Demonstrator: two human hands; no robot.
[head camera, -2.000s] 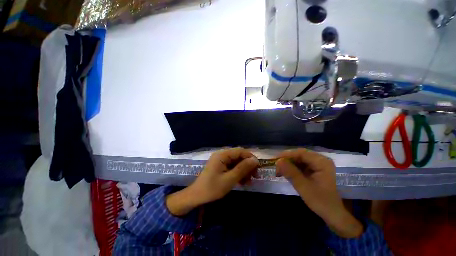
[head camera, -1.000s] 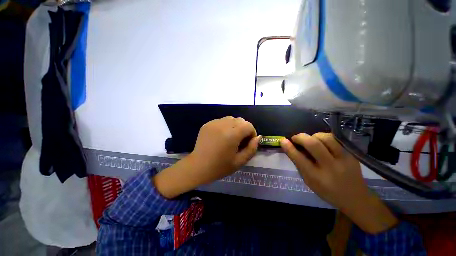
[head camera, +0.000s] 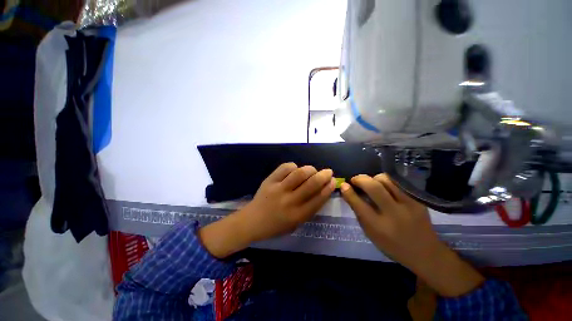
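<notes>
A dark collar piece (head camera: 251, 164) with a slanted left end lies along the front of the table, its right part under the sewing machine head (head camera: 401, 69). A small yellow-green label (head camera: 339, 182) shows on the dark fabric between my fingertips. My left hand (head camera: 291, 197) holds the label's left end, fingers bent over the fabric. My right hand (head camera: 392, 216) has thumb and fingers at the label's right end; whether it pinches it or presses it down is hard to tell. The needle and presser foot are blurred and partly hidden behind the curved metal guard (head camera: 433, 199).
Dark cut pieces (head camera: 78, 138) hang over white cloth (head camera: 47, 251) and a blue patch (head camera: 103, 100) at the left table edge. Red (head camera: 513, 214) and green (head camera: 545, 199) scissor handles lie right of the machine. A ruler strip (head camera: 163, 215) runs along the front edge. A red basket (head camera: 235, 291) is at the lap.
My hands have moved from the table's front edge onto the collar piece with the label. The fingertips have drawn closer together, covering more of the label. The camera view has shifted.
</notes>
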